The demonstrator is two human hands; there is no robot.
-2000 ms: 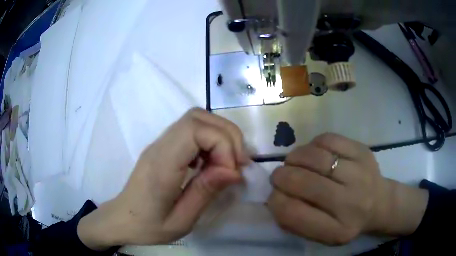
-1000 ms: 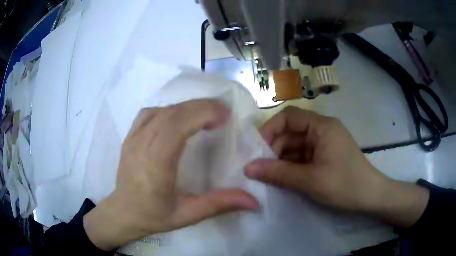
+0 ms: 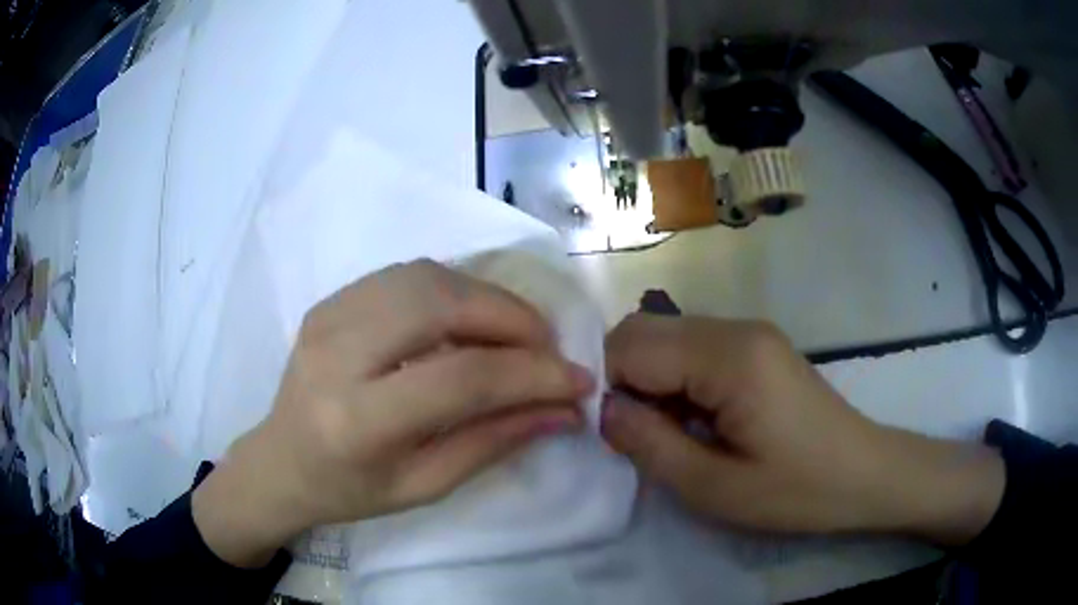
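Note:
A white fabric piece (image 3: 556, 496) hangs between my hands in front of the machine bed, with a folded edge running down near my fingertips. My left hand (image 3: 443, 402) pinches the fabric between thumb and fingers. My right hand (image 3: 721, 425) pinches the same edge just to the right; the two sets of fingertips nearly touch. The presser foot (image 3: 625, 187) stands in bright light beyond the hands, over the needle plate (image 3: 538, 177). No fabric shows under the foot.
An orange-brown block (image 3: 682, 194) and a cream ribbed knob (image 3: 768, 180) are right of the foot. Black shears (image 3: 993, 225) and a slim pink tool (image 3: 991, 140) lie at right. Stacked white panels (image 3: 130, 236) and a scrap heap (image 3: 41, 319) are at left. A dark patch (image 3: 658, 303) is partly hidden.
The fabric was small and low between my hands, then opened up wide. My left hand has closed from a spread pose to a pinch, and my right fingertips have moved in against the edge.

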